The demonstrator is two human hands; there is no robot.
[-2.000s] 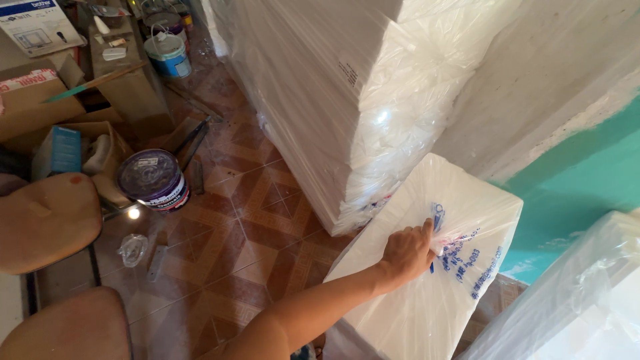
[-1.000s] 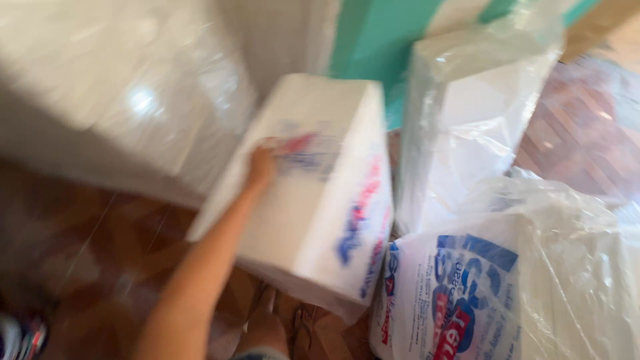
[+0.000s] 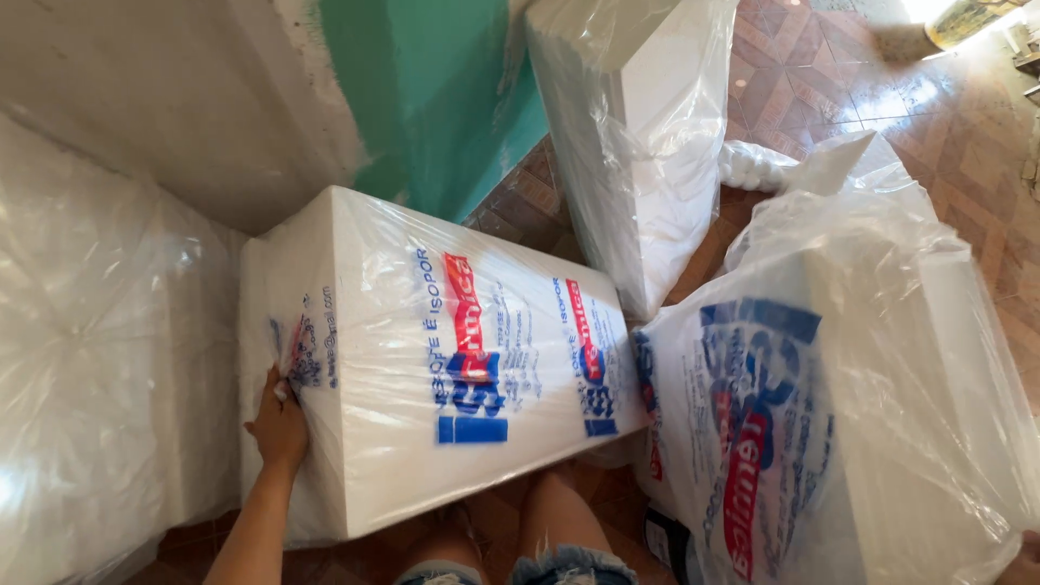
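Observation:
My left hand (image 3: 279, 426) grips the gathered plastic at the near-left end of a white foam block wrapped in clear printed film (image 3: 390, 357), which stands in front of my legs. At the right edge, part of my right hand (image 3: 1030, 559) touches the side of another plastic-wrapped foam package (image 3: 894, 390) with blue and red print; its fingers are mostly cut off by the frame. The two packages meet near the middle of the view.
A tall wrapped foam block (image 3: 666, 146) stands behind the two packages. A large wrapped stack (image 3: 81, 349) is at the left, beside a grey and teal wall (image 3: 439, 89). Patterned floor tiles (image 3: 796, 73) show at the upper right, with my legs below.
The view has swung far to the right. My left hand still holds the block's gathered plastic, and the block has tilted to show its printed side. My right hand has come into view at the right edge.

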